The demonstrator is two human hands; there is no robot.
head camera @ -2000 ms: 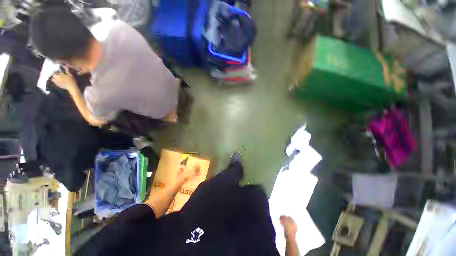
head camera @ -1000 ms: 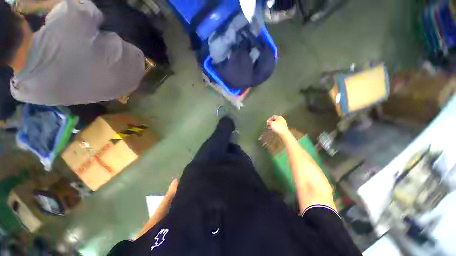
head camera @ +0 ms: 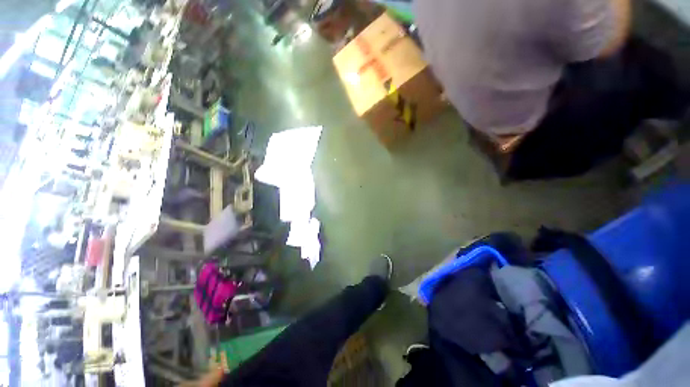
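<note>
My left hand shows as a small blurred part at the bottom left edge, cut off by the frame; its fingers cannot be made out. My right hand is not in view. Nearest in front is a blue-rimmed bin at the lower right, heaped with dark cloth and blue-grey cloth. No hand is seen touching it. A larger blue container stands beside it.
White sheets lie on the green floor. A cardboard box and a person in grey are at the top. A pink bag, green box and machine tables are at left.
The view has swung round, so the blue bins now lie lower right and the person upper right. My right hand has left the picture; white sheets and machine tables have come in.
</note>
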